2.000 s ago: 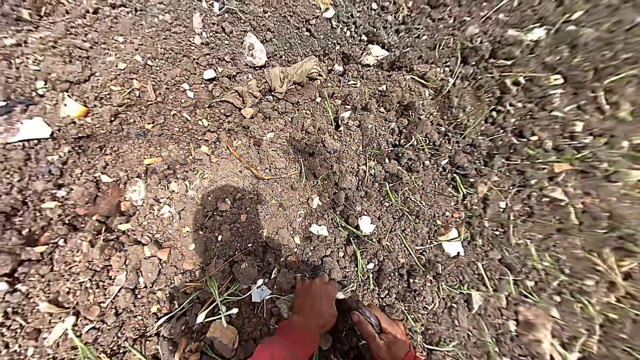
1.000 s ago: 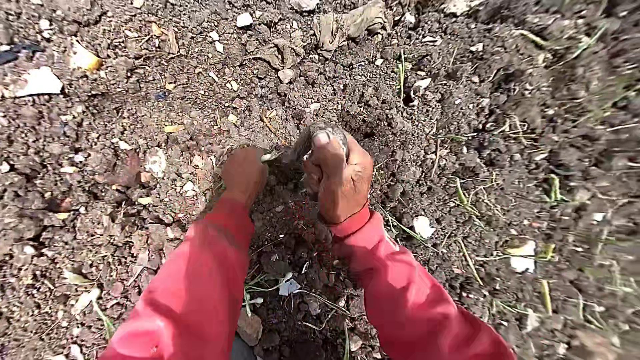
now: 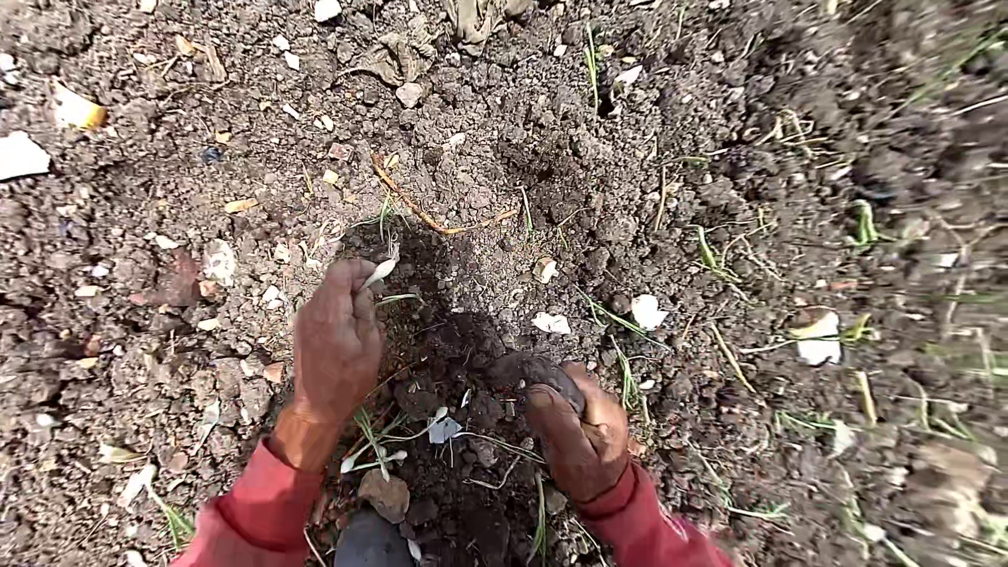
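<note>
My left hand (image 3: 337, 339) pinches a small white bulb with roots (image 3: 382, 270) between thumb and fingers, just above the soil. Lower right, my right hand (image 3: 581, 437) is closed around a dark, soil-covered object (image 3: 539, 378); whether it is a stone or a tool's handle I cannot tell. Dark, loosened soil (image 3: 465, 339) lies between the hands. Below it, nearer to me, several small bulbs with green shoots (image 3: 376, 455) rest on the ground beside a bluish-white fragment (image 3: 445, 429).
A brown stone (image 3: 386, 496) sits by the dark toe of a shoe (image 3: 372, 543) at the bottom edge. A bent brown stem (image 3: 441, 228) lies ahead. White fragments (image 3: 647, 312) and grass tufts are scattered right; a crumpled brown cloth-like piece (image 3: 476, 20) is at the top.
My hands were close together over the soil a second ago and are now wider apart. The right hand has come back toward me with the dark object. The white bulb now shows clearly in my left fingers.
</note>
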